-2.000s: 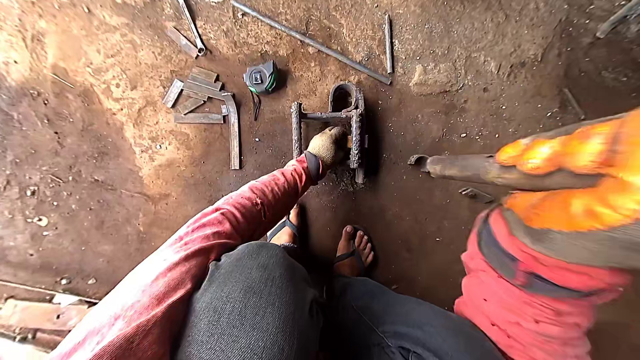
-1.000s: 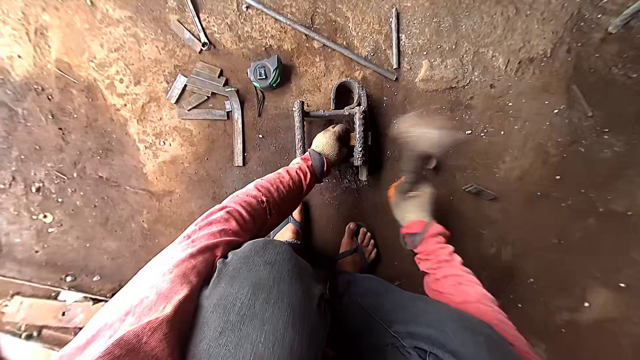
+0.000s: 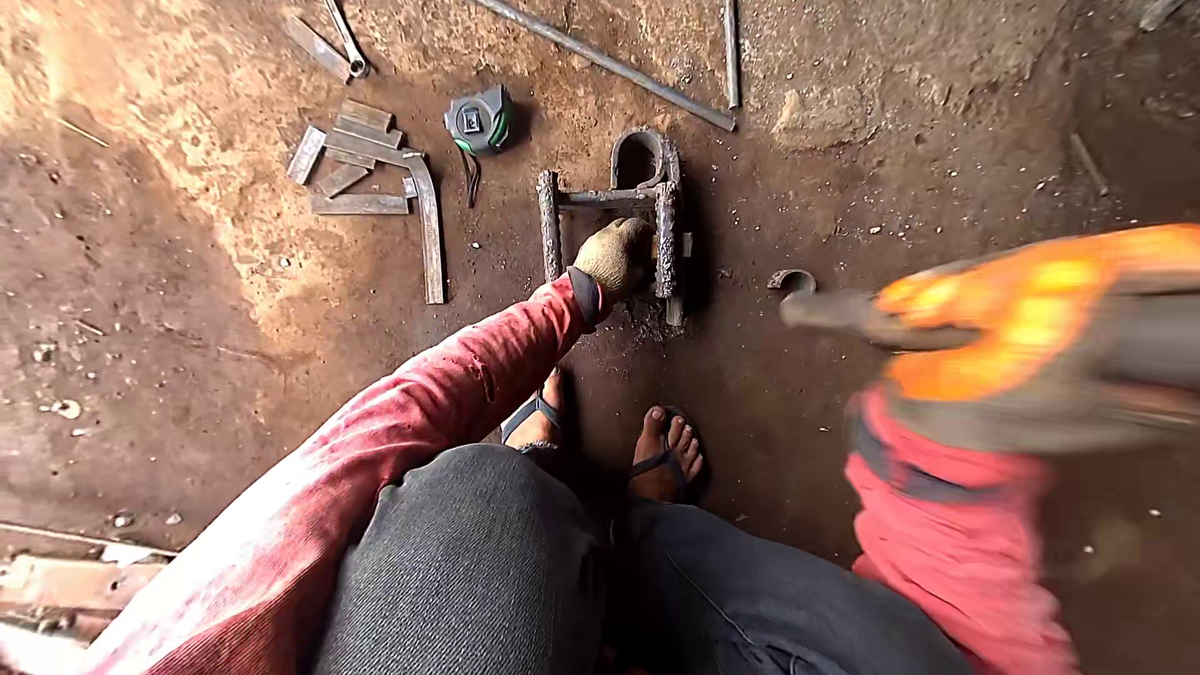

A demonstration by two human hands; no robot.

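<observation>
On the ground in front of my feet lies a welded metal frame (image 3: 605, 199) with two ridged side bars and a curved metal loop (image 3: 637, 141) at its far end. My left hand (image 3: 614, 255), in a beige work glove, grips something at the inner side of the frame's right bar; its fingertips are hidden. Out to the right and raised near the camera, my right hand (image 3: 1003, 314), in a glove with an orange palm, is closed around a handle (image 3: 830, 314). Motion blurs that hand, and the tool's head is not visible. A small curved metal piece (image 3: 793, 279) rests on the ground beyond the handle's end.
Left of the frame are a tape measure (image 3: 479, 120), several flat steel pieces (image 3: 361, 150), a bent flat bar (image 3: 428, 230) and a wrench (image 3: 349, 42). Beyond it lie a long metal rod (image 3: 609, 64) and a shorter rod (image 3: 731, 52). My sandalled feet (image 3: 667, 455) are close by.
My right hand was low beside the frame's right side one second ago, with a blurred tool; now it is raised at the right, much as two seconds ago. My left hand has stayed at the frame.
</observation>
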